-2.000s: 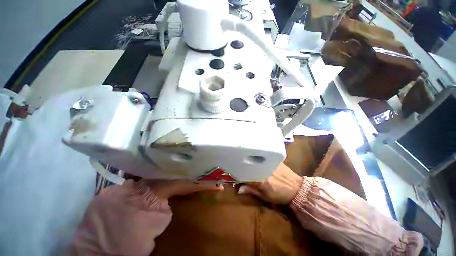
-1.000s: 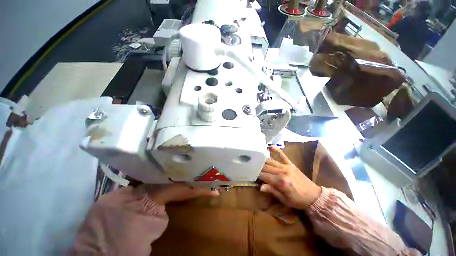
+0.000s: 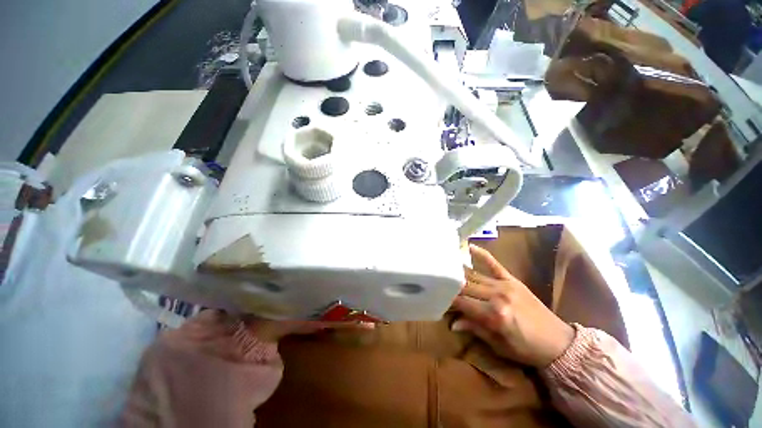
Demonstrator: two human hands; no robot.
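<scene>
A large brown garment panel (image 3: 359, 384) with a vertical seam lies in front of me and runs under the white sewing machine head (image 3: 326, 242), which has a red triangle logo. My right hand (image 3: 510, 313) lies on the panel just right of the head, palm down, fingers spread a little, fingertips near or behind the casting. My left hand (image 3: 292, 327) is mostly hidden under the head's front edge; only a strip by the cuff and a fingertip show. The needle area is hidden behind the head.
The control panel (image 3: 718, 226) stands at the right. Folded brown work (image 3: 635, 92) lies behind right. A dark flat piece (image 3: 725, 376) lies at the lower right. Pale cloth (image 3: 75, 334) hangs at the left. A person's dark clothing (image 3: 723, 29) shows at the far upper right.
My right hand has moved right and opened flatter on the panel since two seconds ago. My left hand is now more hidden by the head. The camera view has shifted closer to the machine.
</scene>
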